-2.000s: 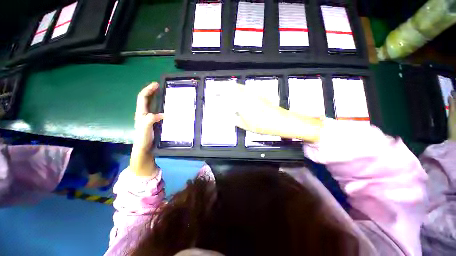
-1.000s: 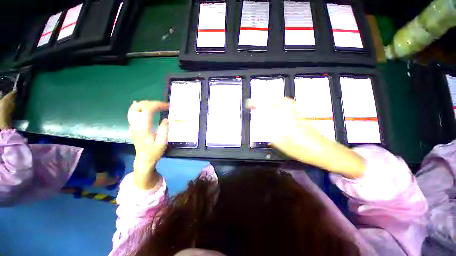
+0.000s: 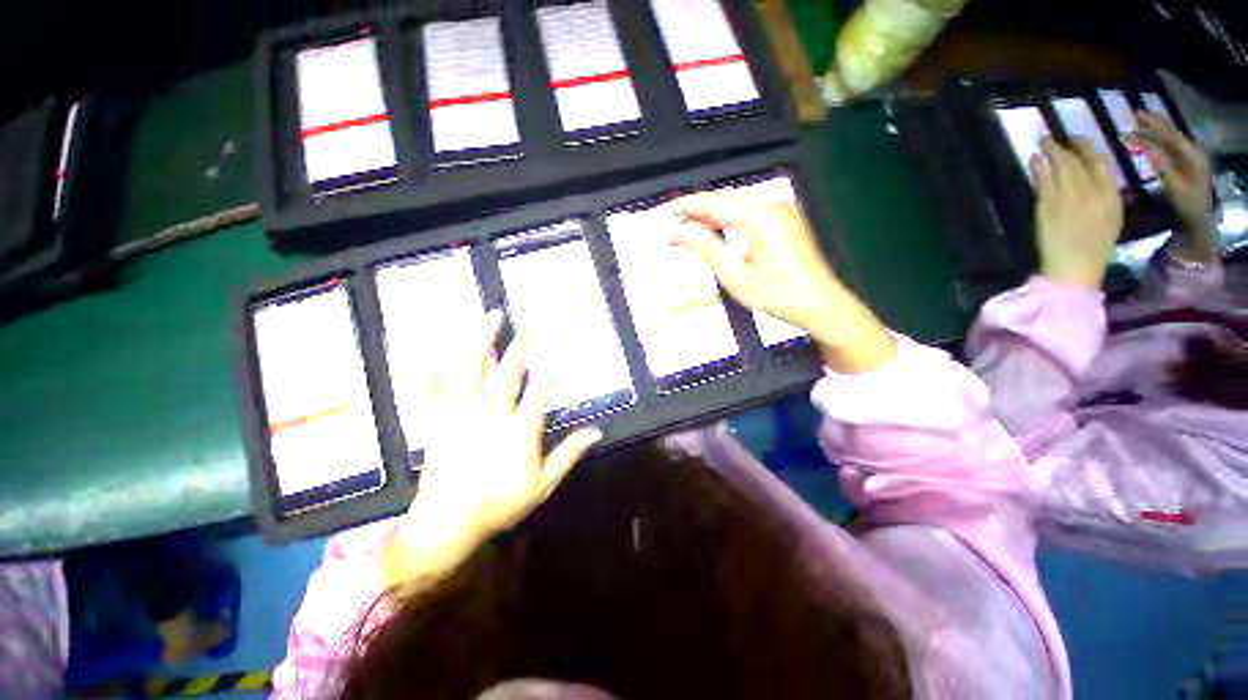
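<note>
The near black phone tray (image 3: pixel 308 522) lies before me, tilted in view, with several lit smartphones in its slots. The leftmost smartphone (image 3: pixel 318 376) has a white screen with a thin orange line. My left hand (image 3: pixel 493 445) is over the second phone's lower part, fingers spread near the third smartphone (image 3: pixel 568 308), holding nothing. My right hand (image 3: pixel 767 260) is over the fourth smartphone (image 3: pixel 671 280) and partly covers the rightmost one, fingers bent and apart, holding nothing. Whether the fingertips touch the screens cannot be told.
A far black tray (image 3: pixel 527 175) holds lit phones with red bands. A yellow-green wrapped roll (image 3: pixel 883 48) is behind at right. At right another person's hands (image 3: pixel 1081 205) are over phones in a tray. Part of a dark tray (image 3: pixel 28 219) is at left on the green bench (image 3: pixel 123 369).
The view has swung right and tilted. My left hand has moved from the tray's left edge onto the phones. My right hand has moved from the middle phone to the fourth one.
</note>
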